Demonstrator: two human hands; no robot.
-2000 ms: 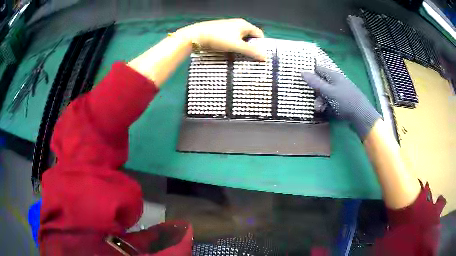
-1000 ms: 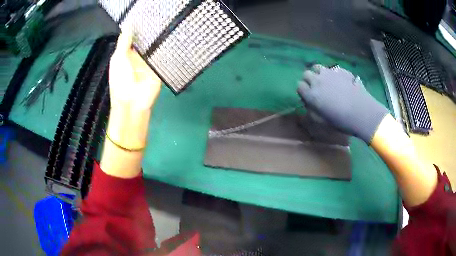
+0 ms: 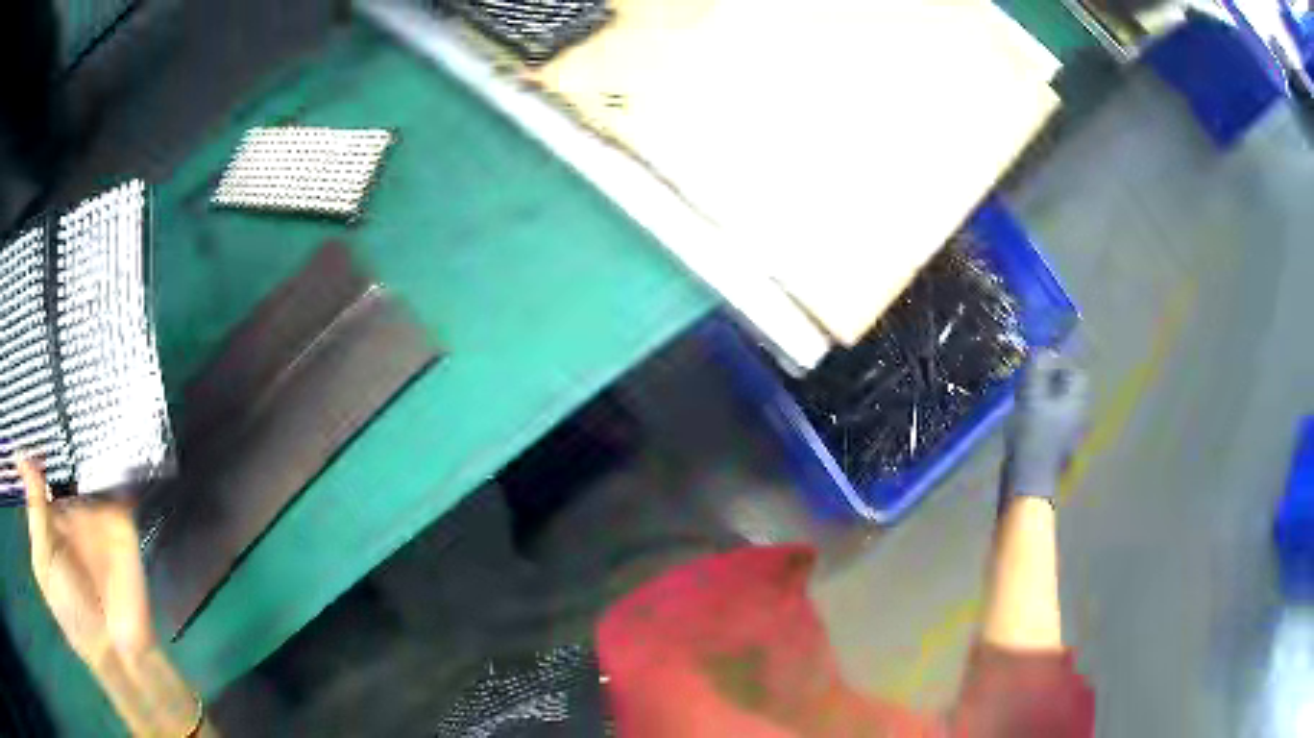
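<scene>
My bare left hand (image 3: 95, 570) holds a multi-board panel (image 3: 108, 317) by its lower edge at the far left; the picture's edge cuts off part of the panel. Its pale rows are split by a black bar. My gloved right hand (image 3: 1049, 411) is at the right rim of the blue scrap bin (image 3: 839, 483), which is full of thin black strips (image 3: 922, 368). Whether its fingers hold anything cannot be told. The dark breaking plate (image 3: 296, 418) lies on the green mat beside the panel. A single board (image 3: 306, 170) lies on the mat beyond the plate.
A cardboard sheet (image 3: 850, 130) on a pale-rimmed tray (image 3: 634, 202) overhangs the bin, with black boards (image 3: 536, 20) at its far end. A blue container (image 3: 1218, 79) stands at the upper right. The bench edge runs diagonally below the plate.
The view has swung to the right. My right hand has moved from above the breaking plate to the scrap bin. The strip seen over the plate no longer shows there. My left hand still holds the panel.
</scene>
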